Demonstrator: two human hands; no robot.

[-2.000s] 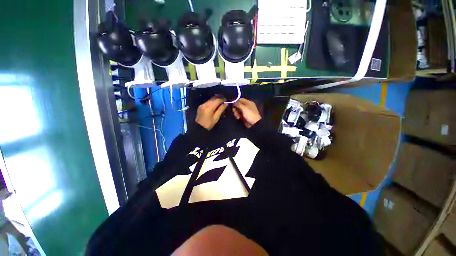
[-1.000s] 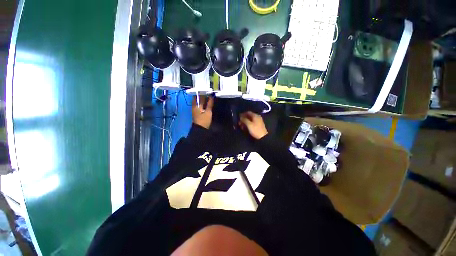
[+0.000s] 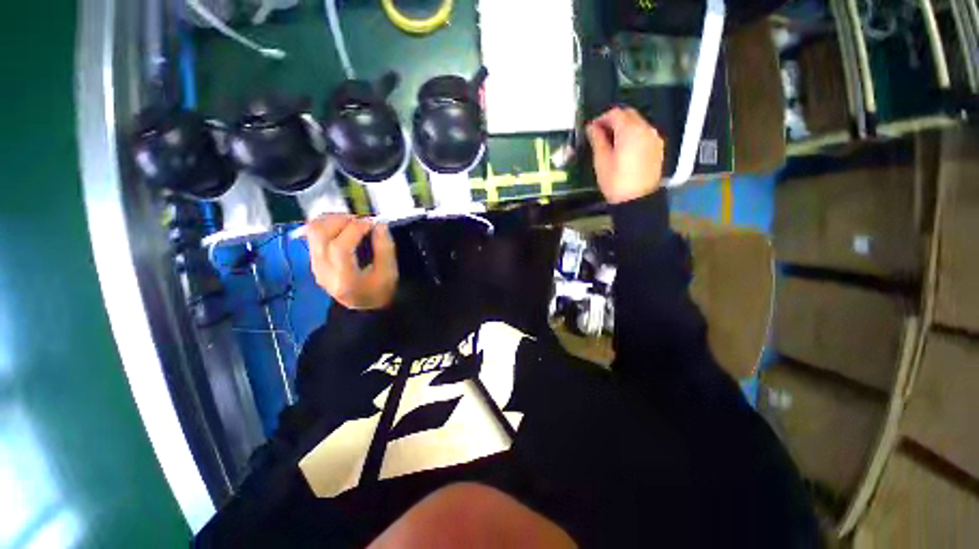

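Observation:
Several white-and-black cameras (image 3: 365, 143) stand in a row along the front edge of the green bench, black balls up and white bases at the edge. A white pigtail cable (image 3: 472, 218) loops from the rightmost camera base. My left hand (image 3: 352, 261) is just below the bench edge under the middle cameras, fingers curled near their bases. Whether it pinches a cable is too blurred to tell. My right hand (image 3: 626, 152) is over the right part of the bench, beside the keyboard's lower right corner, fingers curled. Nothing clear shows in it.
A white keyboard (image 3: 527, 70) lies right of the cameras, with yellow tape marks (image 3: 517, 179) below it. A yellow ring (image 3: 417, 15) lies at the back. An open carton (image 3: 730, 284) holding cameras is at right, stacked cartons (image 3: 843, 225) beyond. A green conveyor (image 3: 48, 279) runs at left.
My right hand has moved from below the bench edge up and right, over the bench. My left hand stays near the camera bases, with its fingers now more curled. The view has shifted.

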